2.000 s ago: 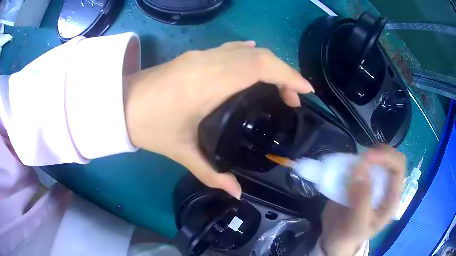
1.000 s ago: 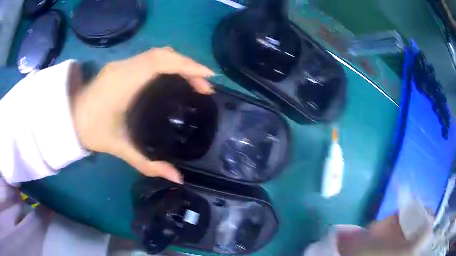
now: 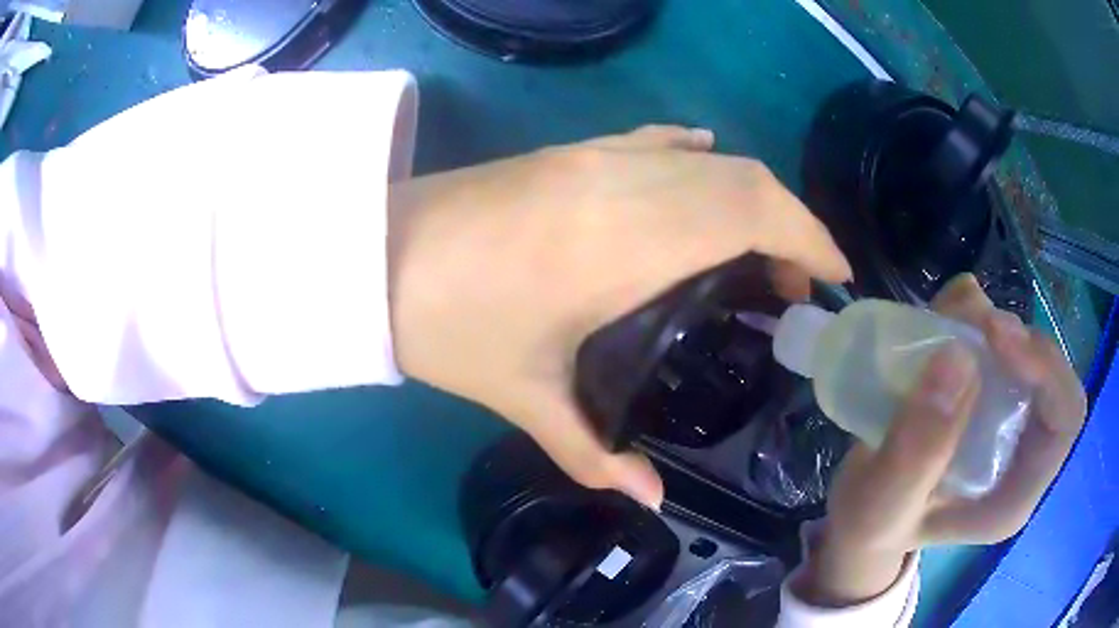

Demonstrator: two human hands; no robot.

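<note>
My left hand [image 3: 589, 264] grips the raised black flap at the left end of a black two-well housing [image 3: 724, 399], thumb below and fingers above. My right hand [image 3: 945, 429] holds a translucent dispensing bottle [image 3: 902, 368] with liquid in it. Its slim pinkish tip [image 3: 757, 321] points left into the housing's well beside the flap; whether it touches cannot be told. Crinkled clear film [image 3: 792, 466] shows in the second well, partly behind my right hand.
A second housing [image 3: 577, 552] with a small white square [image 3: 614, 563] lies below. A third housing [image 3: 914, 184] with its flap up lies at upper right. Black oval pieces [image 3: 534, 25] are at the top. A blue board [image 3: 1043, 540] is at the right edge.
The white bottle with the orange nozzle left my right hand, which reached to the lower right and now holds the translucent bottle at the housing. My left hand still grips the flap.
</note>
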